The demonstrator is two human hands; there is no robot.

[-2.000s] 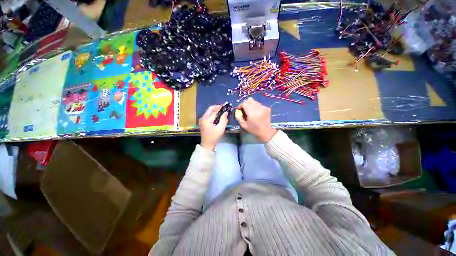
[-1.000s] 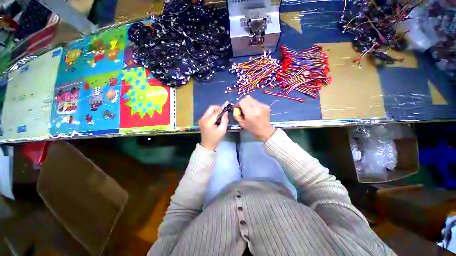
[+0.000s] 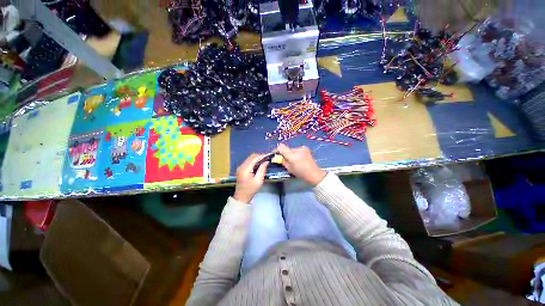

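Observation:
My left hand (image 3: 248, 176) holds a small black wired part (image 3: 262, 162) above the bench's front edge. My right hand (image 3: 299, 164) is against the part's right end, with a small yellow spot at its fingertips; whether it grips anything more is hidden by the fingers. A pile of short wire leads (image 3: 297, 118) lies just beyond my hands, with the red ends (image 3: 348, 113) bunched at the right. A dark heap of black parts with pale specks (image 3: 216, 89) lies to the left of the machine.
The silver-white bench machine (image 3: 291, 54) stands behind the leads. A red-black wire tangle (image 3: 421, 63) lies to the right, with a filled clear bag (image 3: 513, 57) beyond. Printed panels (image 3: 113, 143) cover the left bench. A box with clear bags (image 3: 449, 200) is under the right edge.
The view has tilted up, so the bench sits lower and more shows behind the machine. My hands have come closer together, and the black part lies flatter between them.

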